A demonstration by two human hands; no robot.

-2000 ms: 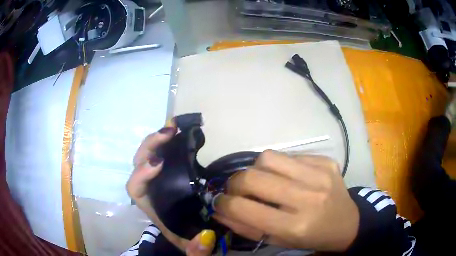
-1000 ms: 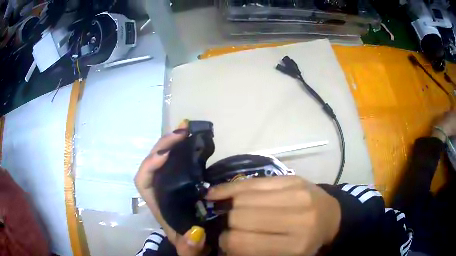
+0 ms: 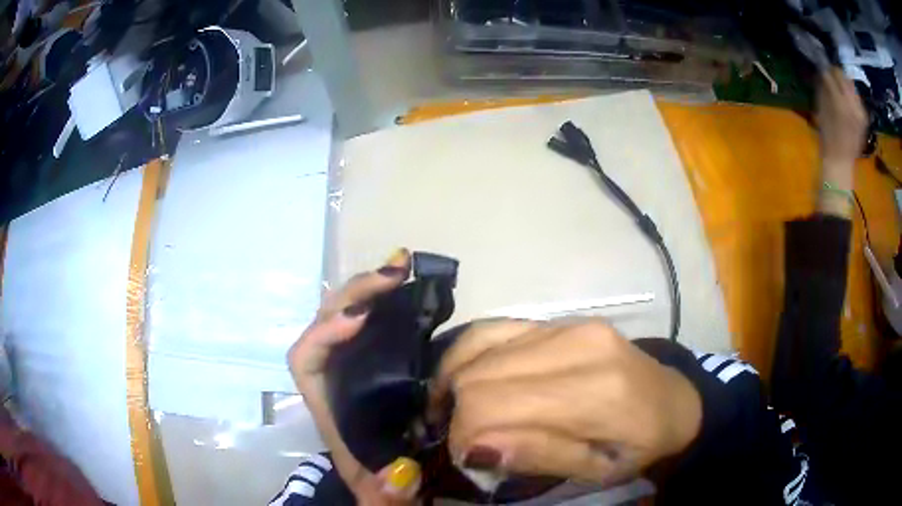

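Note:
My left hand (image 3: 331, 361) is closed around the black camera head shell (image 3: 381, 371), which stands on edge with its small square tab at the top. My right hand (image 3: 574, 400) is at the open side of the shell, knuckles up. A small pale bit shows under its dark-nailed finger; what the fingertips hold is hidden. The hand covers the board, the wires and most of the camera body behind. The pigtail cable (image 3: 648, 225) lies on the pale mat (image 3: 475, 188), forked plug end away from me. A flat white antenna bar (image 3: 593, 305) lies across the mat.
Plastic-covered white sheets (image 3: 242, 257) lie left. An opened white camera housing (image 3: 242, 77) is at the back left. Clear trays (image 3: 574, 49) are at the back. At right, over the orange tabletop (image 3: 742, 198), another person's arm (image 3: 841, 148) reaches toward a white camera. Reddish clothing shows bottom left.
My left hand and the shell have shifted right. My right hand has turned over the shell's opening and now covers the board. The other person's arm at the right has stretched farther away from me.

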